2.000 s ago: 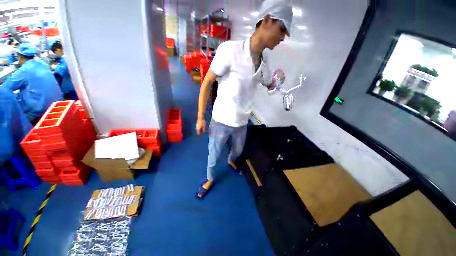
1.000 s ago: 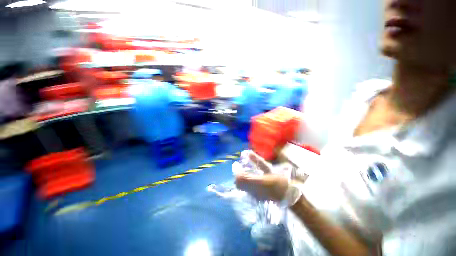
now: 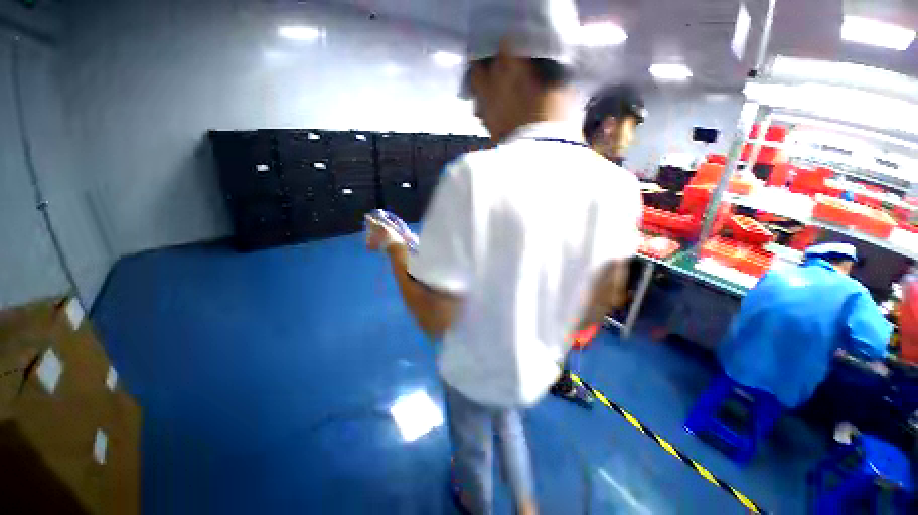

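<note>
Neither my left hand nor my right hand is in the picture. Nearest in front of me is a person in a white shirt (image 3: 539, 262) and pale cap, seen from behind and slightly blurred. That person's left-side hand (image 3: 380, 236) is raised and holds a small shiny item (image 3: 395, 226), too blurred to name. The other hand is hidden by the body.
Cardboard boxes (image 3: 75, 422) stand at the lower left. Black crates (image 3: 302, 186) are stacked along the back wall. A worker in blue (image 3: 800, 327) sits on a blue stool (image 3: 733, 417) at a bench with orange-red trays (image 3: 740, 254). Yellow-black tape (image 3: 664, 443) crosses the floor.
The view has swung round from the wall and black crates, past the workers, to the far stacks. The person in white was close and facing me, and now shows their back, farther off.
</note>
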